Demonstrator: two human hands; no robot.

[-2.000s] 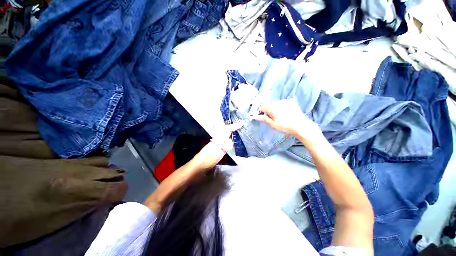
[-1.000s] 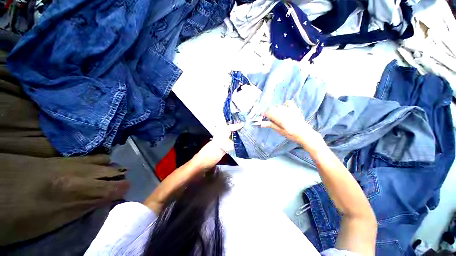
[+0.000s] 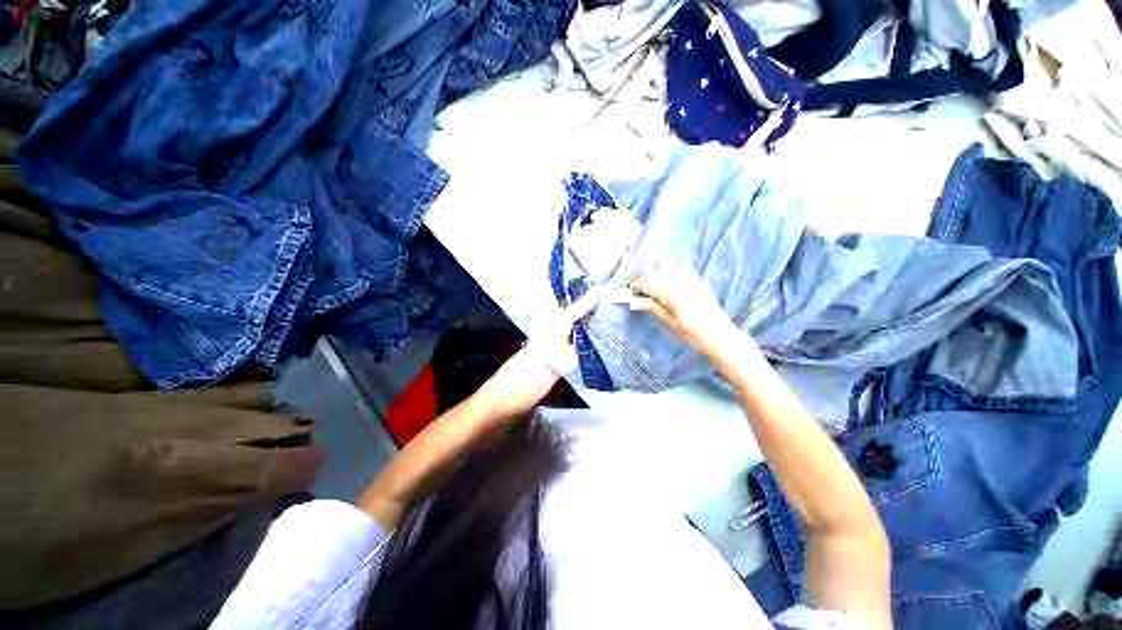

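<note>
Inside-out jeans (image 3: pixel 738 234), pale grey-blue, lie across the white table with the waistband (image 3: pixel 588 357) towards me and the legs to the right. My left hand (image 3: pixel 562 335) is shut on the dark blue waistband at its near part. My right hand (image 3: pixel 664 299) is just right of it over the pale denim, fingers closed together at a white pocket bag or seam edge. A small dark tool may be at its fingertips, but it is too small to tell. A white pocket bag (image 3: pixel 603 244) lies beyond my hands.
Blue denim pile (image 3: pixel 185 160) at left; brown garments (image 3: pixel 135 455) lower left. Finished-side jeans (image 3: pixel 984 455) lie at right. Navy printed cloth (image 3: pixel 714 92) and white garments (image 3: pixel 1070 86) are beyond. A red item (image 3: pixel 416 406) shows below the table (image 3: pixel 492 148) edge.
My right hand lifted away slightly, then came back in towards my left hand; its forearm has shifted left. The left hand stays at the waistband. The jeans have barely moved.
</note>
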